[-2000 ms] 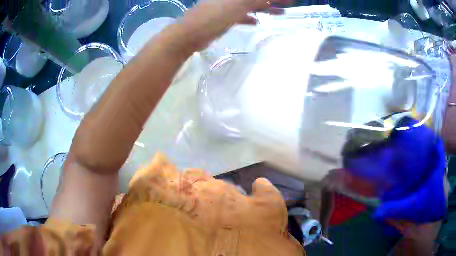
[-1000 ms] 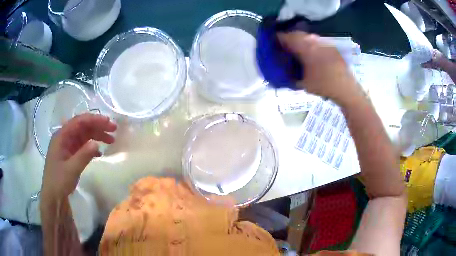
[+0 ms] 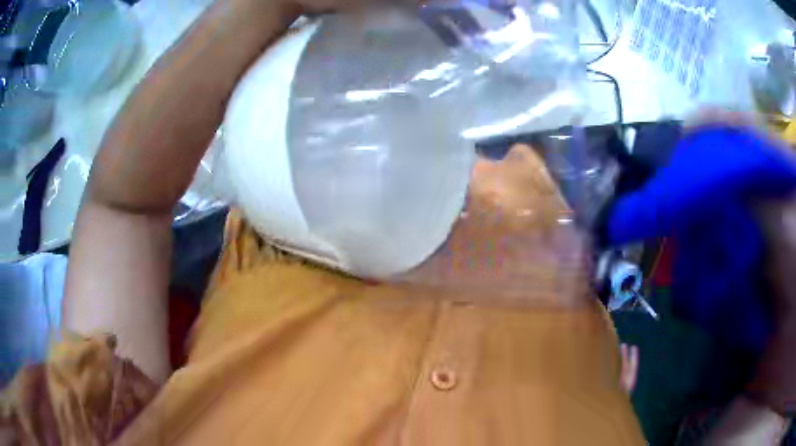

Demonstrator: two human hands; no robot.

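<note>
A clear container with a white base (image 3: 375, 148) is held tilted on its side in front of my chest, its white base to the left and its clear open end to the right. My left hand (image 3: 345, 5) is at its upper side, mostly cut off by the top edge of the picture. My right hand (image 3: 729, 122) is blurred at the right, apart from the container. It holds a bright blue cloth (image 3: 698, 187), which hangs down and covers most of the fingers.
More containers (image 3: 96, 43) stand on the white bench at the upper left. A dark strip (image 3: 39, 200) lies at the bench's left. A printed label sheet (image 3: 672, 39) is at the upper right. A pale-blue and white roll (image 3: 624, 283) is below the bench edge.
One second ago my left hand was open and empty above the bench. Now a container is raised and tilted before my chest. My right hand has moved right and down with the blue cloth.
</note>
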